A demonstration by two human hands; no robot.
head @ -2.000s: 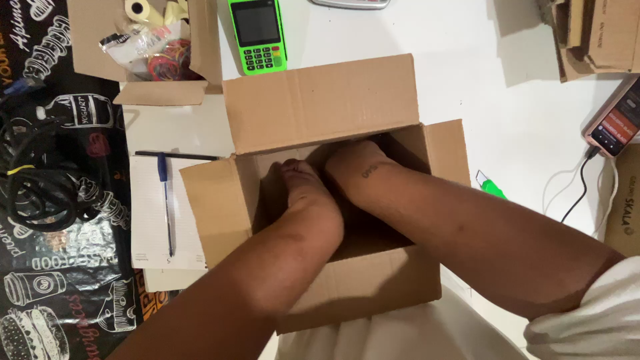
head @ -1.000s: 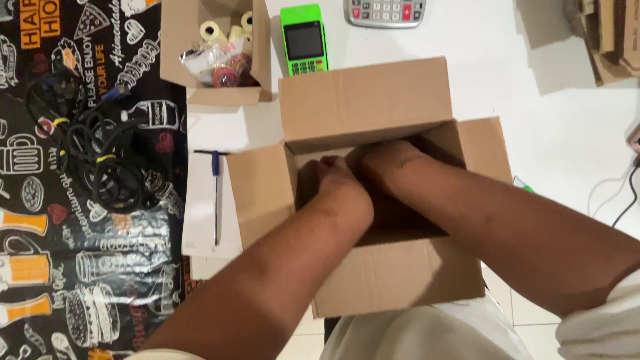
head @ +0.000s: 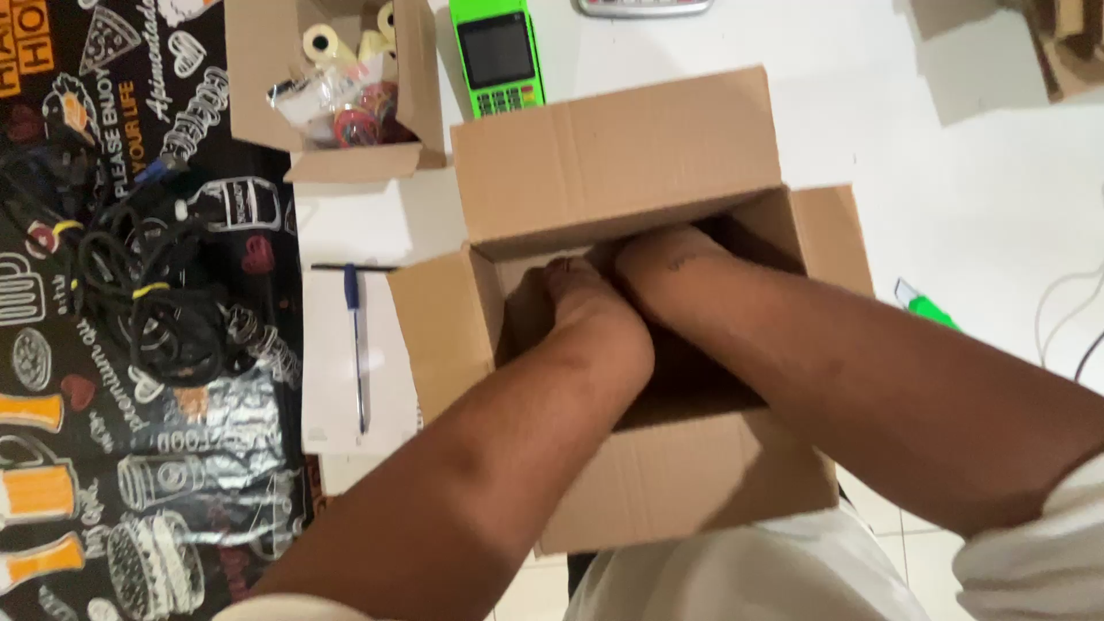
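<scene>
An open cardboard box [head: 617, 164] with its flaps folded outward is at the middle of the view. Both my forearms reach down into it. My left hand [head: 582, 289] is inside near the box's left part, bent at the wrist, with only its back and a bit of the fingers showing. My right hand [head: 660, 254] is further right against the far wall, mostly hidden by the wrist and the shadow. Whether either hand holds something inside cannot be seen. A blue-capped pen [head: 356, 345] lies on white paper [head: 328, 379] left of the box.
A smaller cardboard box [head: 354, 164] holds paper rolls and plastic-wrapped items. Beyond the flaps are a green card terminal [head: 498, 56] and a calculator [head: 642, 7]. At right lies a green utility knife [head: 930, 309]. Coiled black cables [head: 147, 293] rest on a printed cloth [head: 185, 414]; cardboard [head: 1069, 52] is top right.
Both hands stay inside the box throughout, with little plain change in their pose. The view has shifted.
</scene>
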